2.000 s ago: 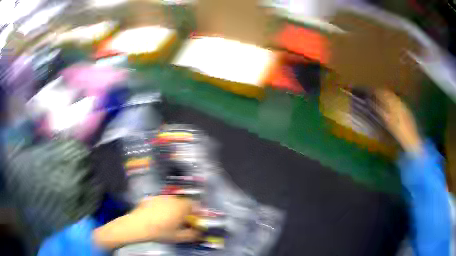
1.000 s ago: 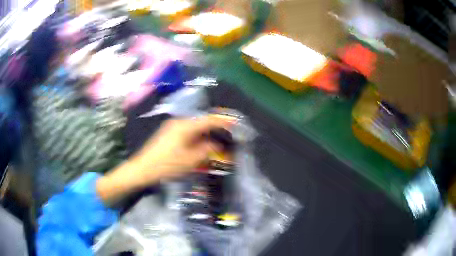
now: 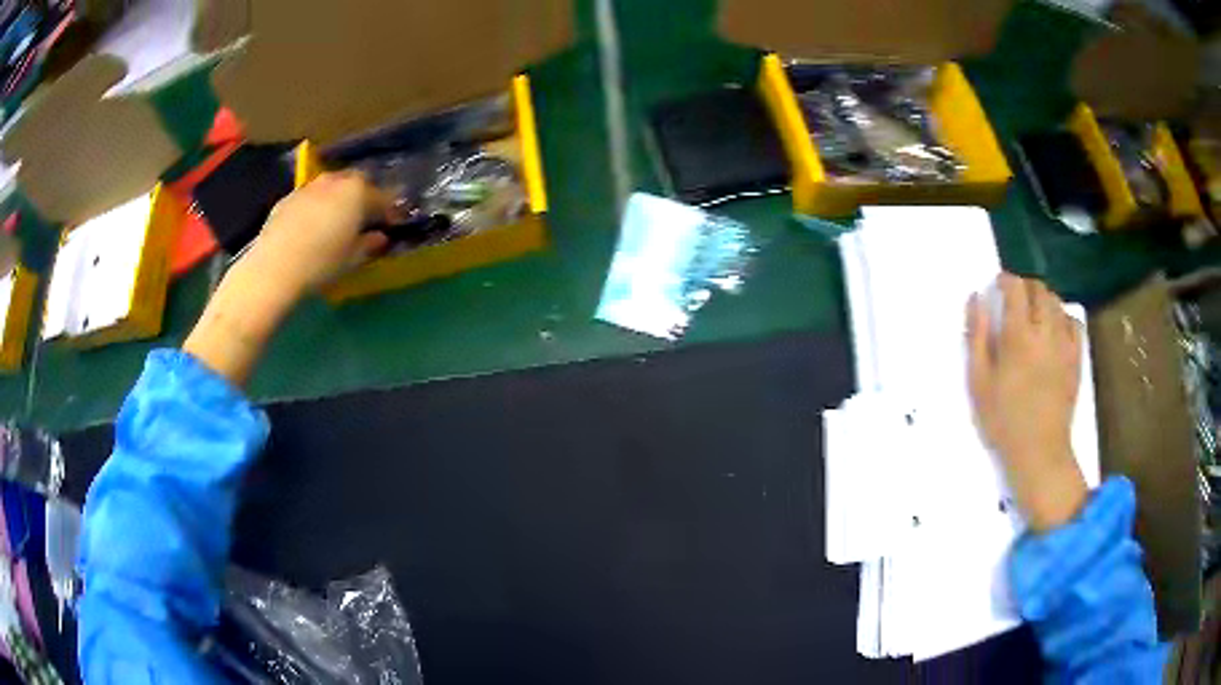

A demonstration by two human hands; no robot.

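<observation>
My left hand (image 3: 311, 236) reaches into a yellow retail box (image 3: 435, 260) on the green belt. Its fingertips close on a dark piece, apparently a cable bundle (image 3: 409, 230), among bagged accessories. The box's brown lid stands open behind. My right hand (image 3: 1031, 381) lies on a stack of flat white box inserts (image 3: 924, 355) at the right of the black mat. A little white card shows between thumb and fingers, but whether they grip it is unclear. A crinkled clear plastic bag (image 3: 335, 622) lies at the lower left.
Another open yellow box (image 3: 890, 198) with bagged accessories stands behind the stack, beside a flat black unit (image 3: 719, 145). A pale blue packet (image 3: 670, 265) lies on the belt. A box with a white insert (image 3: 107, 274) is at far left. A brown carton (image 3: 1152, 442) stands at right.
The view has turned right. My left hand has moved from the cable bundles on the plastic bag to the yellow box. My right hand now shows on the white stack.
</observation>
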